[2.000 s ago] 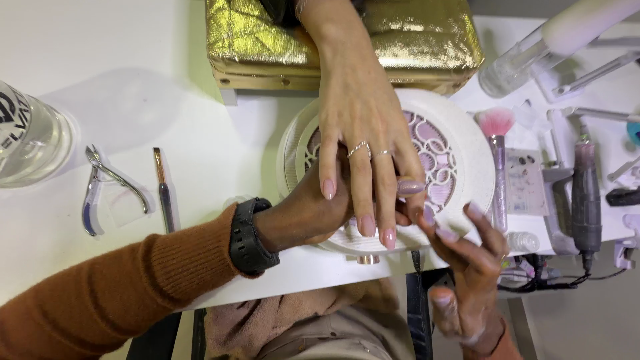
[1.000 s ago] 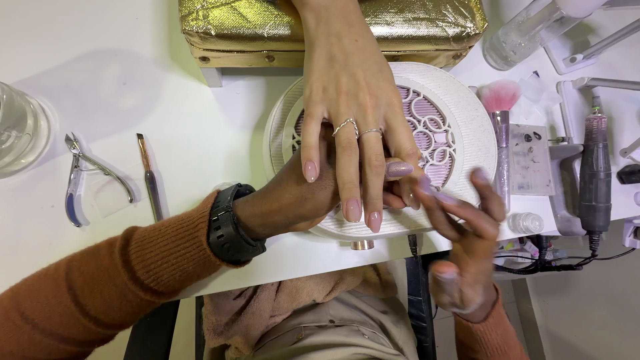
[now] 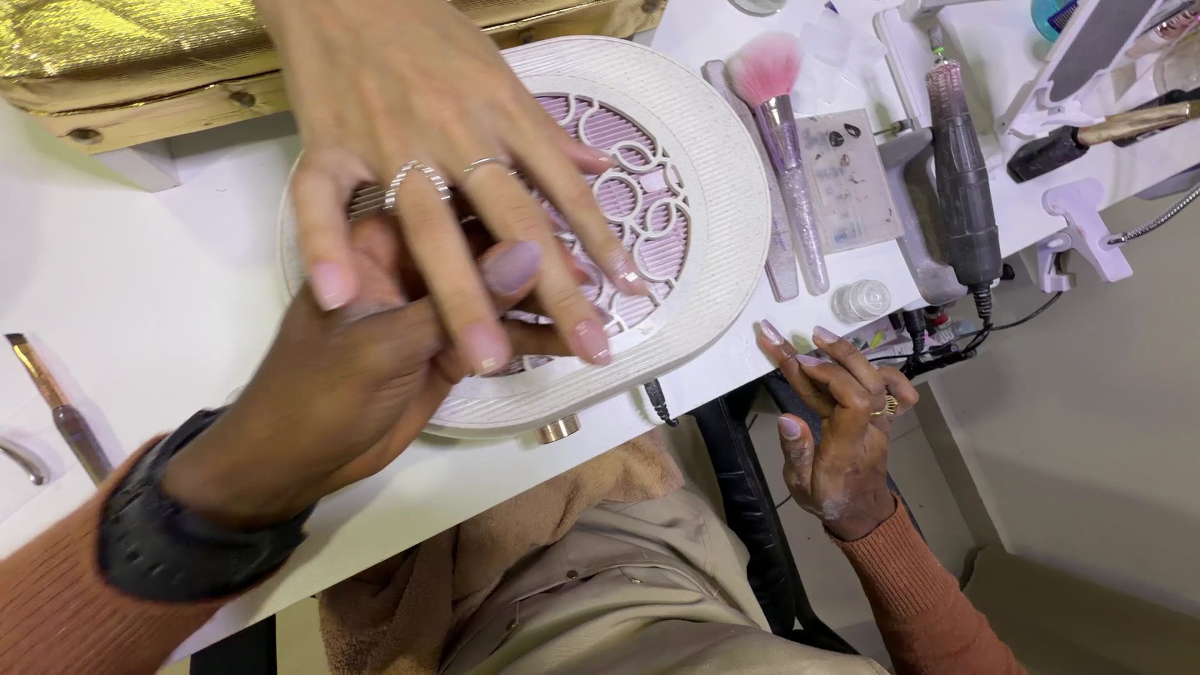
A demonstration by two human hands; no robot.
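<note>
Another person's hand (image 3: 441, 131), palm down with two rings and glossy pink nails, reaches in from the top over a white oval nail dust collector (image 3: 727, 216) with a patterned grille. My left hand (image 3: 366, 375), a black watch (image 3: 202, 516) at its wrist, grips one of that hand's middle fingers between thumb and fingers, partly hidden beneath it. My right hand (image 3: 844, 431) hangs off the table's front edge, its fingers loosely bent and nothing in them. Nearest to it is a small clear jar (image 3: 861, 301). A pink fluffy brush (image 3: 783, 141) lies beside a nail file (image 3: 773, 234).
A gold cushion on a wooden frame (image 3: 187, 108) stands at the back left. A thin brush (image 3: 61, 412) lies at the left. On the right are an electric nail drill (image 3: 966, 178), a stained palette (image 3: 848, 183), a white clamp (image 3: 1087, 230) and cables. A brown towel (image 3: 572, 497) covers my lap.
My right hand has moved away from the other person's fingers, to the right and off the table's edge. My left hand still holds on. The view has shifted rightward and closer.
</note>
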